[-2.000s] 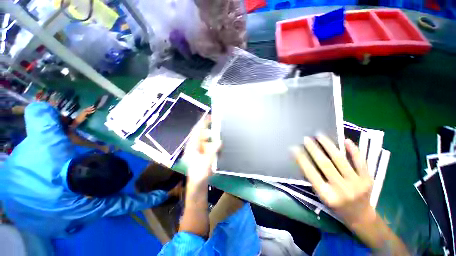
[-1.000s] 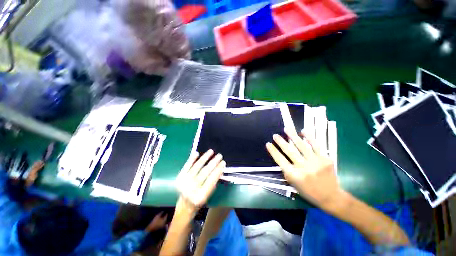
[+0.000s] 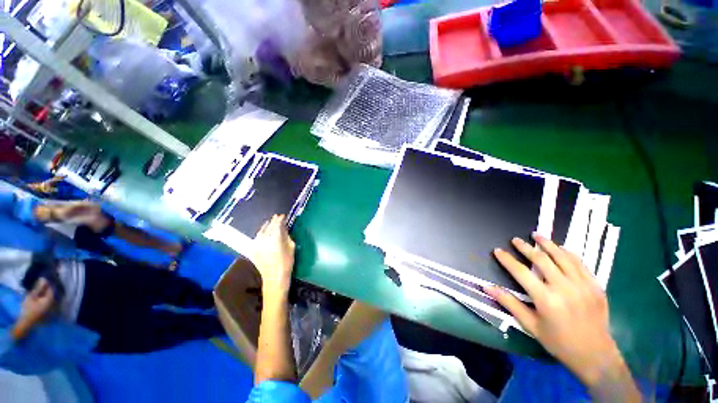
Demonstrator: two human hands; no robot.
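Note:
A large black die-cut sheet (image 3: pixel 464 212) with a white margin lies on top of the uneven main stack, whose white edges (image 3: pixel 594 236) show at its right. My right hand (image 3: pixel 559 303) rests with spread fingers on the sheet's lower right part. My left hand (image 3: pixel 274 248) is at the front edge of the pile of smaller black sheets (image 3: pixel 272 193), its fingertips on or at the top sheet. I cannot tell whether the left fingers grip a sheet.
Bubble wrap (image 3: pixel 390 114) lies behind the main stack. White cut-out sheets (image 3: pixel 224 157) lie far left, more black sheets (image 3: pixel 705 287) at the right edge. A red tray (image 3: pixel 551 51) holding a blue bin (image 3: pixel 516 22) is at the rear. A cardboard box (image 3: pixel 236 303) and people are below left.
The large sheet lies turned clockwise in view on the stack. My left hand has left it and moved to the smaller pile. The camera view has shifted, and my right hand stays on the stack.

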